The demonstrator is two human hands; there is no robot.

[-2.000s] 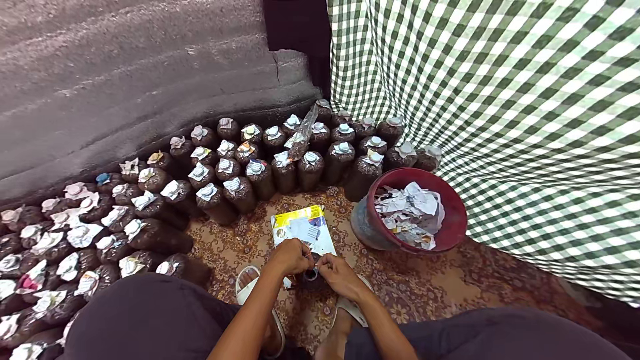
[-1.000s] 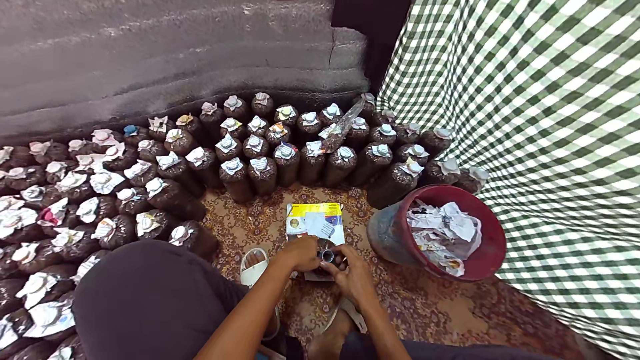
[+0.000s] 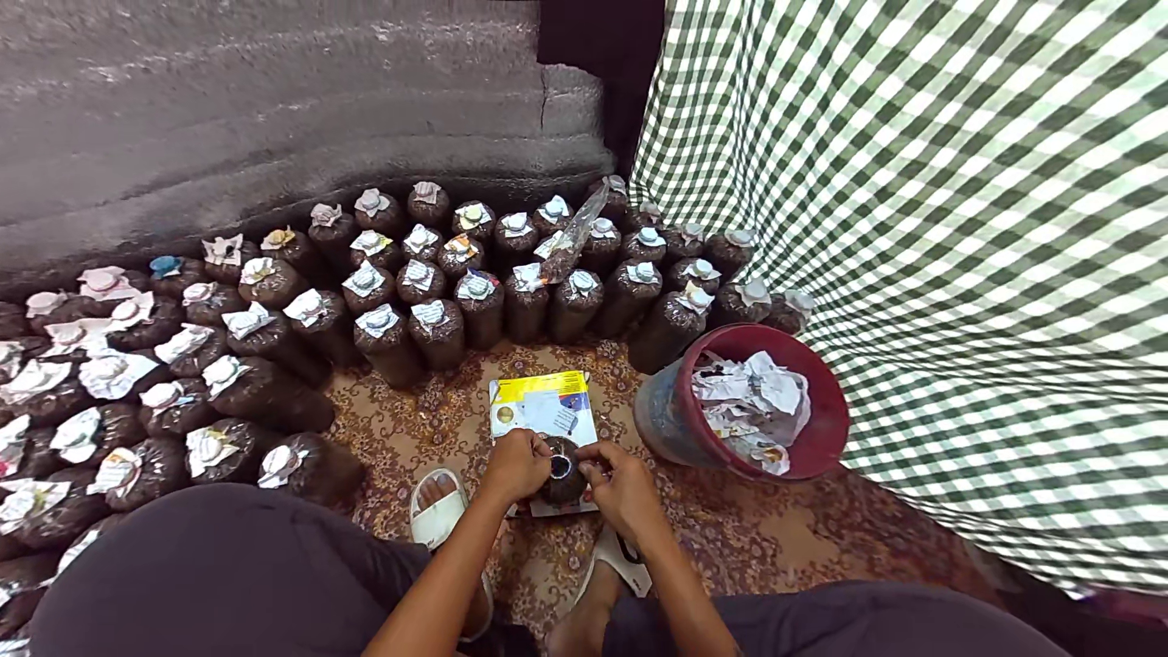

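A plastic bag of dark substrate (image 3: 564, 490) stands upright between my feet, at the near edge of a flat printed box (image 3: 540, 411). Its open neck has a pale ring (image 3: 559, 466) around a dark mouth. My left hand (image 3: 520, 467) pinches the ring's left side with thumb and fingertips. On the right side of the neck, my right hand (image 3: 622, 484) has its bent fingers at the rim; whether they grip the plastic is hard to tell.
Many filled bags with paper-capped necks (image 3: 572, 306) stand in rows ahead and to the left. A red-rimmed bucket (image 3: 680, 401) holding torn paper (image 3: 757, 397) is at the right, before a green checked cloth (image 3: 912, 228). A loose clear plastic bag (image 3: 577, 233) lies across several bags.
My right hand has opened out from its closer hold around the neck a second ago and now lies at its right side. My left hand stays at the neck.
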